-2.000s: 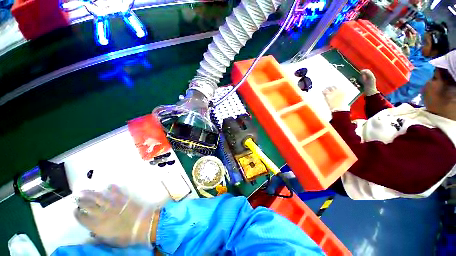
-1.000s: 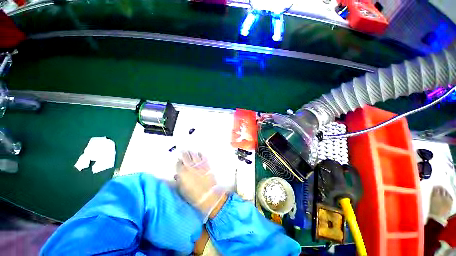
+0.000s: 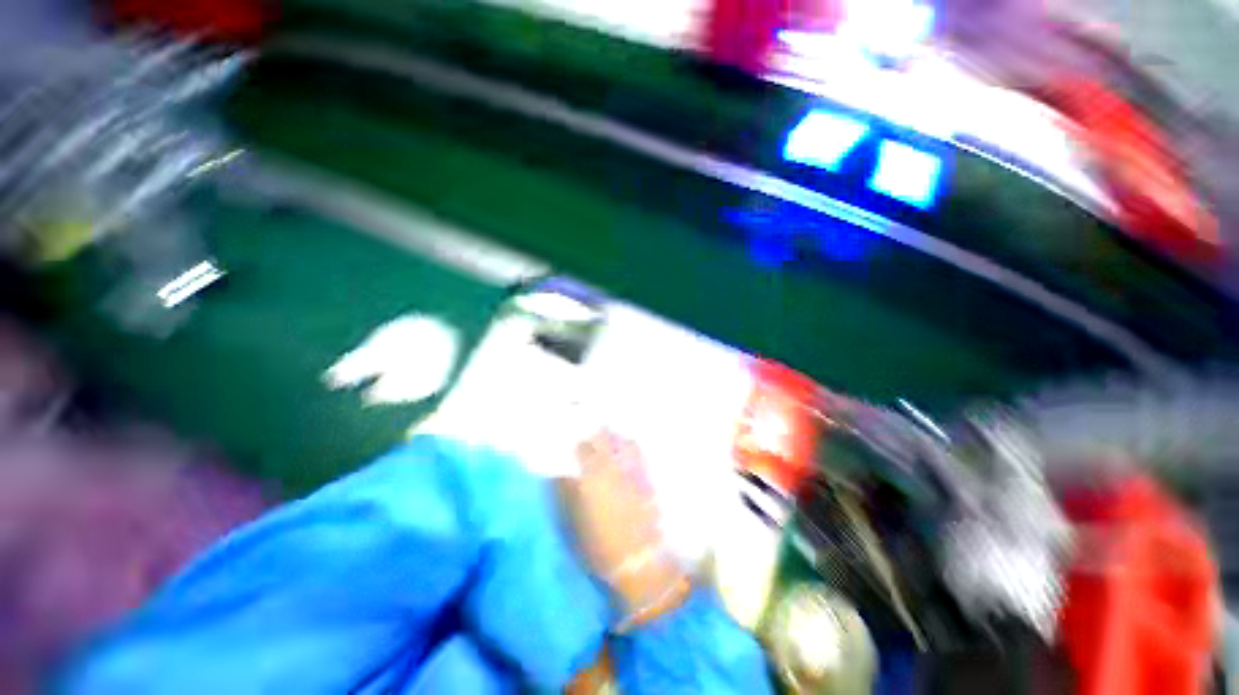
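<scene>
The frame is strongly blurred. My right hand [image 3: 622,519], in a pale thin covering, lies over the white sheet [image 3: 652,373] at the middle. Its fingers point up and their tips are smeared, so I cannot tell whether it holds anything. My left sleeve comes from the lower left and meets the right sleeve; my left hand cannot be made out. A small patch of skin shows between the sleeves at the bottom. The wire reel [image 3: 560,310] stands at the sheet's top edge. A red bag [image 3: 777,424] lies at its right side, with dark bits below.
A white scrap [image 3: 405,359] lies on the green bench at left. Clear, blurred shapes are at upper left. A round parts dish [image 3: 818,641], the blurred extraction hood [image 3: 999,523] and a red-orange bin [image 3: 1135,584] are at right. A blue-lit figure [image 3: 870,149] is beyond the belt.
The view has swung left and tilted, so the bench things have shifted in the frame. My right hand stays over the sheet, more blurred than before. The neighbouring worker has left the view.
</scene>
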